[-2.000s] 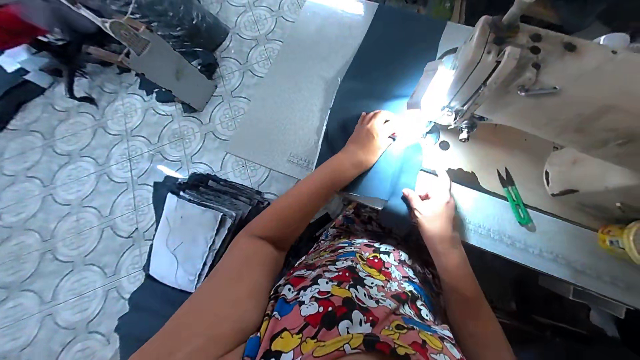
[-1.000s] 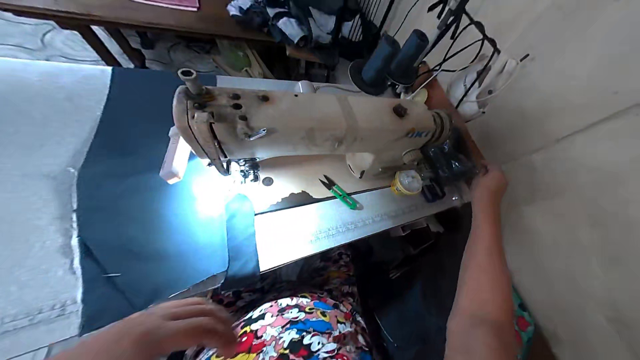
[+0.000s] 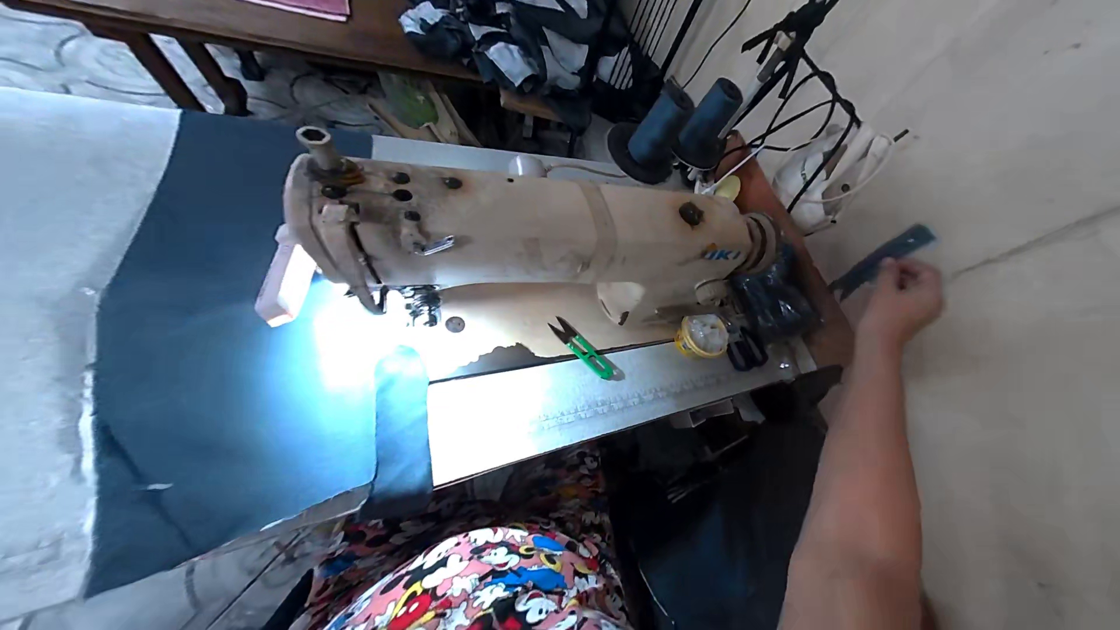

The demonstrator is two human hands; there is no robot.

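Observation:
My right hand (image 3: 906,297) is raised at the right beside the wall, its fingers closed on the lower part of a narrow dark blue fabric strip (image 3: 884,260). My left hand is out of the frame. A large dark blue fabric piece (image 3: 201,376) lies on the left of the sewing table, its right edge near the lit needle area of a beige sewing machine (image 3: 534,227). A narrow blue strip (image 3: 401,437) hangs over the table's front edge there. Green-handled thread snips (image 3: 584,350) lie on the machine bed, blades slightly apart.
A yellow-rimmed container (image 3: 702,335), black scissors handles (image 3: 746,349) and a dark plastic bag (image 3: 779,297) sit at the machine's right end. Two blue thread cones (image 3: 661,124) stand behind it. A wooden table (image 3: 262,35) holding a pink cloth stands beyond. The wall (image 3: 1032,394) borders the right.
The view has swung to the right. My right hand has left the machine's right end and is higher, with a fabric strip in it. My left hand has gone out of the frame.

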